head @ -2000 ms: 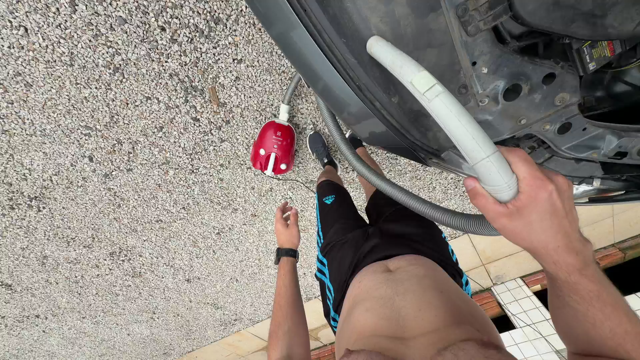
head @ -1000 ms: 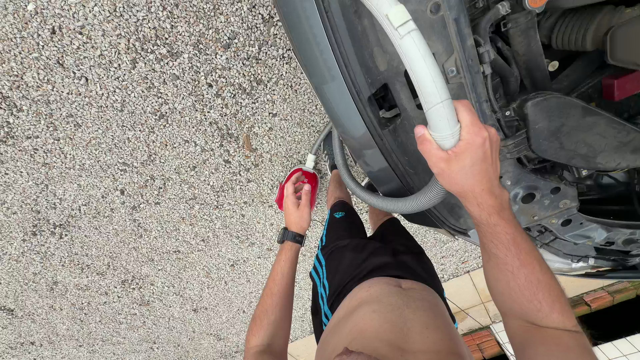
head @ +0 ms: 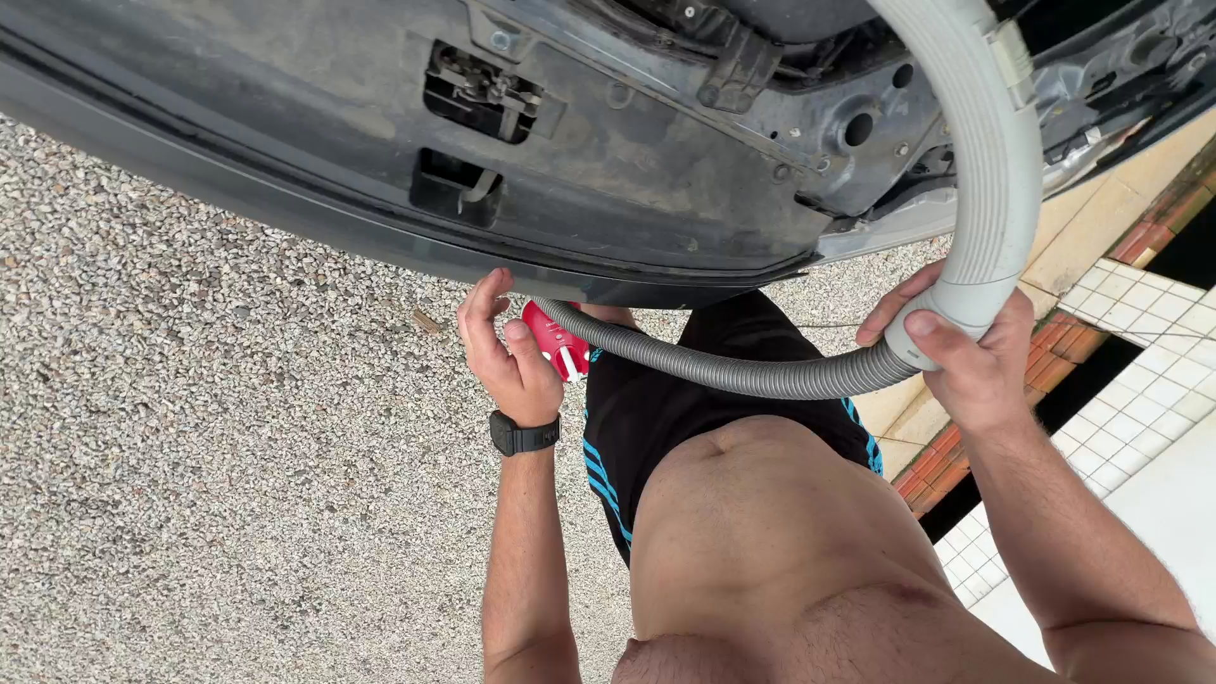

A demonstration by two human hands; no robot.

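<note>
My right hand (head: 969,347) grips the lower end of a light grey vacuum cleaner wand handle (head: 993,180), where the grey corrugated hose (head: 741,370) joins it. The handle rises over the open front of a dark car and runs out of the top of the view. My left hand (head: 508,351), with a black watch on its wrist, holds nothing; its fingers are apart and slightly bent, close to the edge of the car's front bumper (head: 560,285). The hose curves past my waist toward the red canister vacuum (head: 554,337), which is partly hidden behind the hose and bumper.
The car's front panel (head: 351,142) has two rectangular openings, one with a latch mechanism (head: 484,90). Gravel ground (head: 237,456) spreads at the left. At the right are beige paving, a red brick edging (head: 1073,337) and white tiles (head: 1111,408).
My left hand has moved from over the red vacuum to beside the bumper edge. My right hand still holds the handle. The view has shifted considerably along the car's front.
</note>
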